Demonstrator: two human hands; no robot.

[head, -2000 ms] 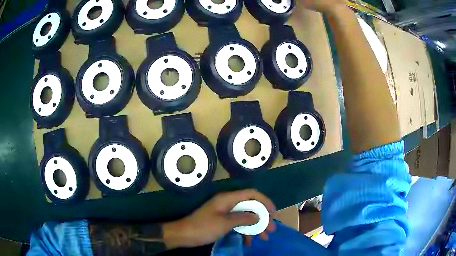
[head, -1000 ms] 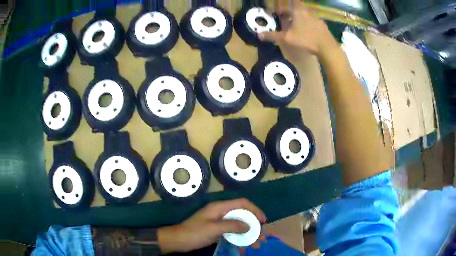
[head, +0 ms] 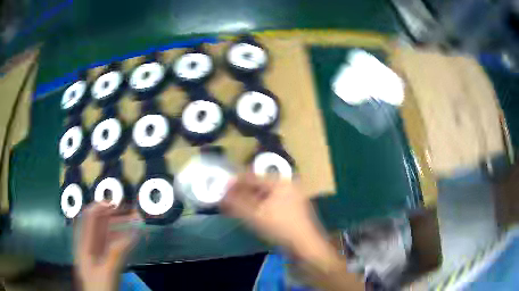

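Note:
Black housings [head: 255,132] with white ring pads [head: 151,131] on them lie in three rows on a tan cardboard sheet [head: 313,142]. The picture is blurred. My left hand [head: 105,236] is at the lower left by the front row, its fingers apart, with nothing seen in it. My right hand [head: 262,202] is over the front row's right part. A blurred whitish thing [head: 190,170] lies over a front-row housing just left of my right fingertips; whether they hold it cannot be told.
A clear bag with white discs [head: 370,79] lies right of the sheet on the green bench. Flattened cardboard [head: 464,113] is at the bench's right end, and tan cardboard [head: 17,108] at the left edge. Crumpled clear bags [head: 378,244] show below the bench edge at right.
My right hand has come from the back right corner to the front row. My left hand has moved left, and the white ring no longer shows in it. The view has shifted.

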